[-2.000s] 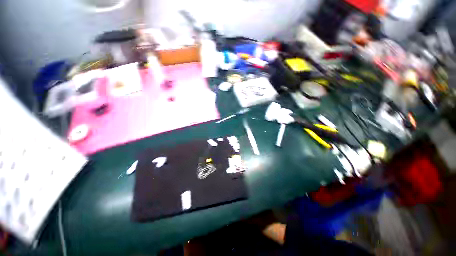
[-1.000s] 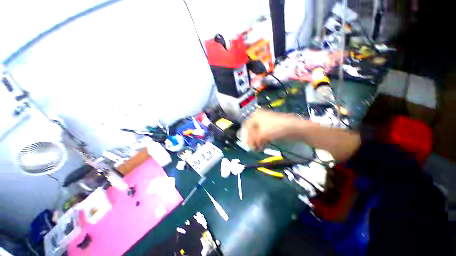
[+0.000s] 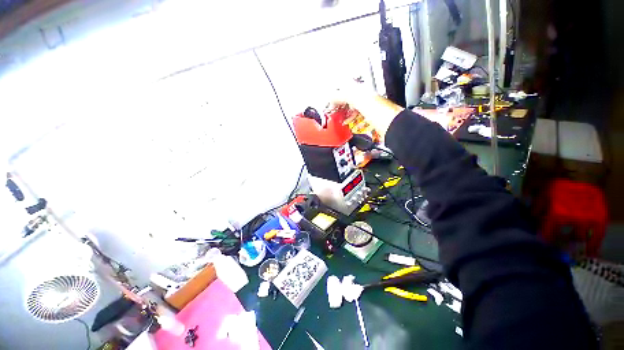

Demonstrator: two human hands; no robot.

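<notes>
My right arm in a dark sleeve reaches up from the lower right. My right hand (image 3: 366,102) is at the top of a red and black box-shaped device (image 3: 325,133), beside its red upper part. The hand is washed out by glare, so its fingers and anything in them cannot be made out. The device stands on a white unit with a red lit display (image 3: 352,184). My left hand is not in view.
A white parts tray (image 3: 299,277) lies on the green bench, with yellow-handled pliers (image 3: 407,294) to its right. A pink sheet (image 3: 219,316) and a white fan (image 3: 62,299) are at lower left. A red crate (image 3: 576,212) stands at right.
The view has swung up and right; the black mat has left the picture. My right hand has come into view and risen from beside the white unit to the red device top.
</notes>
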